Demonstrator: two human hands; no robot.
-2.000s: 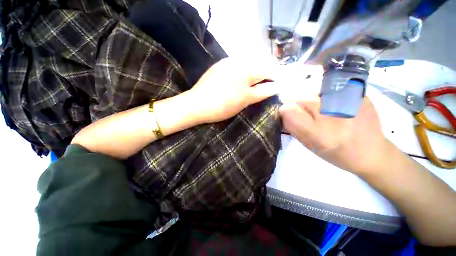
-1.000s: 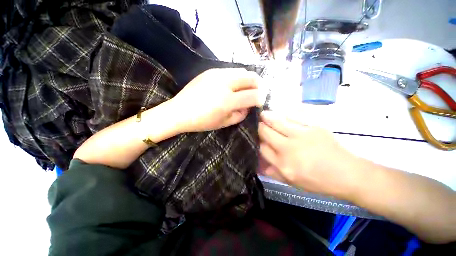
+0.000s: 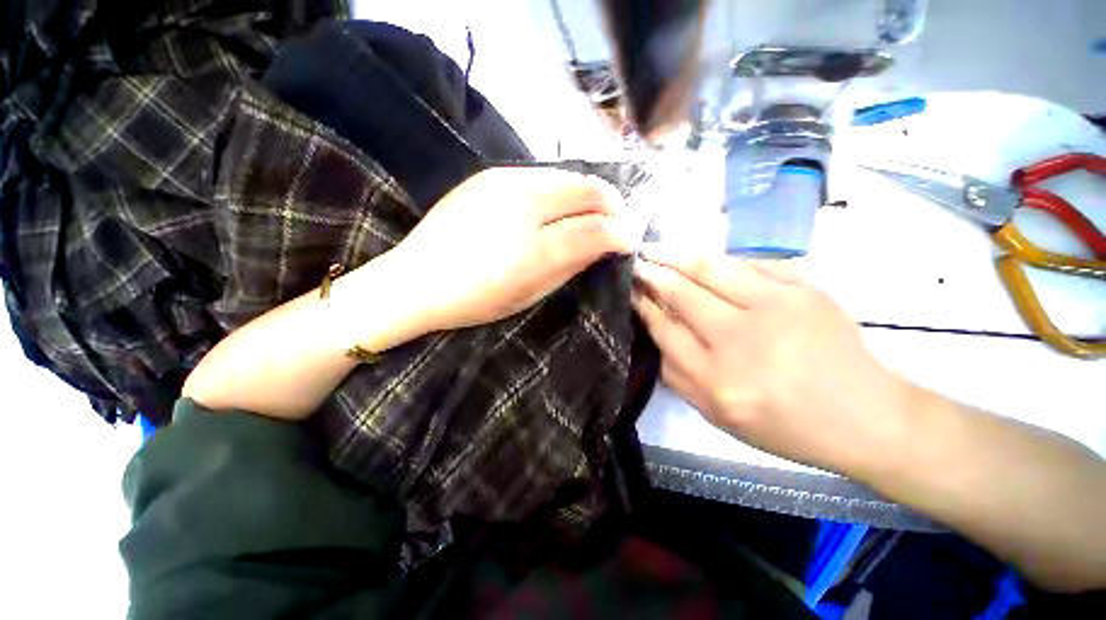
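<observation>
Dark plaid fabric (image 3: 485,412) hangs from the table's front edge to my lap and heaps up at the left. Plain dark cloth (image 3: 376,103) lies behind my left wrist. My left hand (image 3: 528,242) lies on the fabric, fingertips pressing its edge by the needle area. My right hand (image 3: 752,351) holds the same edge just in front, its fingertips close to the left ones. The sewing machine's presser foot area (image 3: 649,182) is washed out by glare, so the needle is not clear. A blue translucent guard (image 3: 774,200) stands right of it.
Scissors with red and orange-yellow handles (image 3: 1013,218) lie on the white table at right. A small blue piece (image 3: 889,112) lies behind the guard. The table's ruler-marked edge (image 3: 776,491) curves in front. Something blue (image 3: 837,563) shows below it.
Since two seconds ago, my right hand has moved left and forward from under the guard to grip the fabric edge. The machine head, guard and scissors appear shifted left in view.
</observation>
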